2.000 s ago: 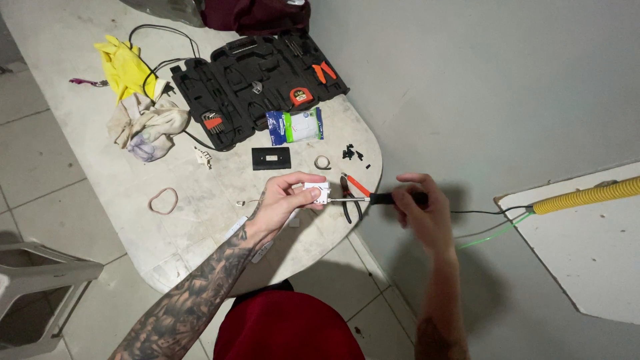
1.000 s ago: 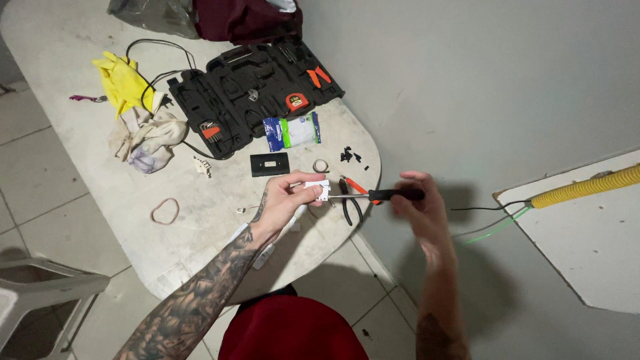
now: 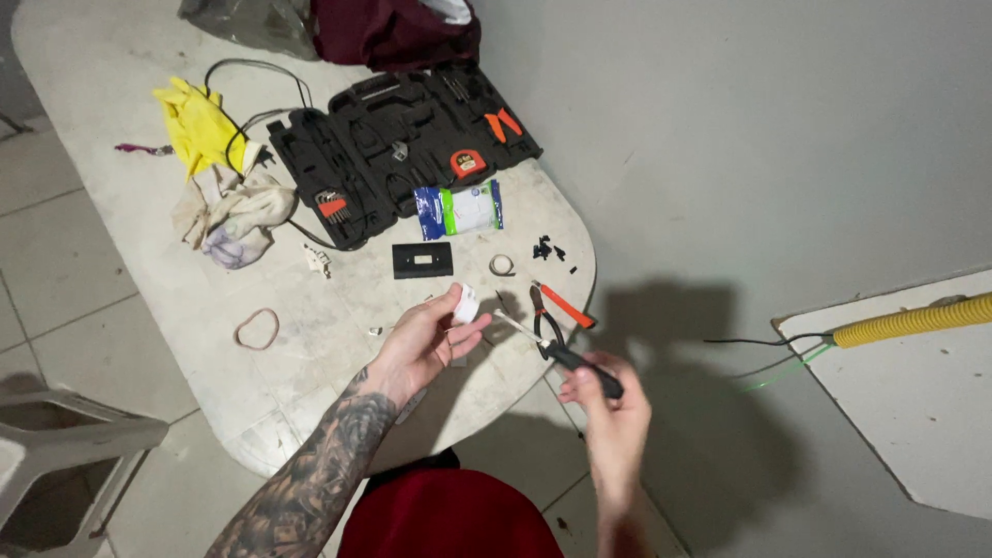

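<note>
My left hand (image 3: 422, 337) holds a small white plastic electrical module (image 3: 466, 304) between thumb and fingers, above the table. In my right hand (image 3: 608, 395) is a screwdriver (image 3: 577, 364) with a black handle; its metal shaft points up and left, and its tip is apart from the module. Just beyond the screwdriver lie pliers with black handles (image 3: 549, 329) and an orange-handled tool (image 3: 567, 305). A black wall plate (image 3: 422, 261) with a rectangular opening rests on the table ahead of my left hand.
An open black tool case (image 3: 418, 132) holds an orange tape measure (image 3: 467, 163). Near it lie a blue-and-green packet (image 3: 459, 211), small black parts (image 3: 546, 249), a coiled strip (image 3: 501, 265), a yellow glove (image 3: 194, 132) and cloths (image 3: 240, 209). Yellow corrugated conduit (image 3: 914, 320) with wires is at right.
The screwdriver tip was at the white module and is now away from it. My right hand has moved down, and the fingers of my left hand have opened out somewhat around the module.
</note>
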